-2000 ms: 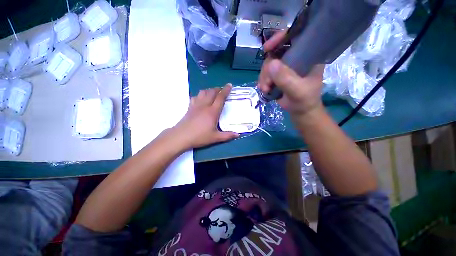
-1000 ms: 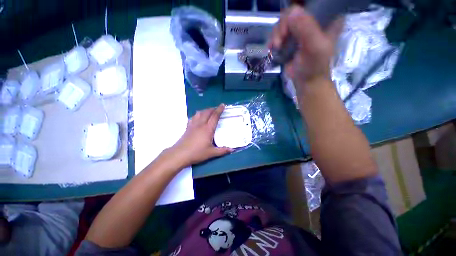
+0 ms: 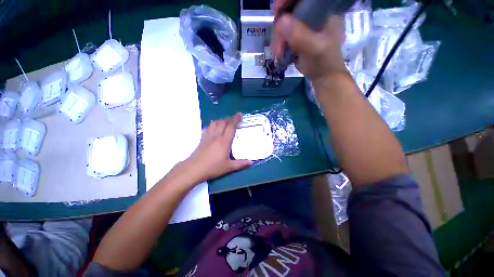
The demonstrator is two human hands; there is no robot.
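Note:
A white housing (image 3: 253, 138) lies on the green bench top on a crinkly clear plastic bag (image 3: 284, 132). My left hand (image 3: 214, 149) grips its left side, thumb at the lower edge and fingers at the upper left corner. A short white lead shows at its lower right. My right hand (image 3: 311, 46) is closed around the grey electric screwdriver (image 3: 319, 12) at the top. The driver's lower end is at the front of the silver-grey screw feeder (image 3: 257, 86); its tip cannot be made out.
Rows of assembled units (image 3: 108, 156) lie on a beige cardboard sheet (image 3: 70, 186) at left. A white paper strip (image 3: 169, 103), then a clear bag with dark contents (image 3: 211, 48), stand between. Bagged frames (image 3: 387, 54) heap at right, near the black cord (image 3: 391, 51). A person's clothed legs (image 3: 51, 243) show lower left.
My right hand moved the driver from the housing's right edge up to the feeder, and its lower end is now closer to the feeder's front. My left hand stays on the housing. The view shifted.

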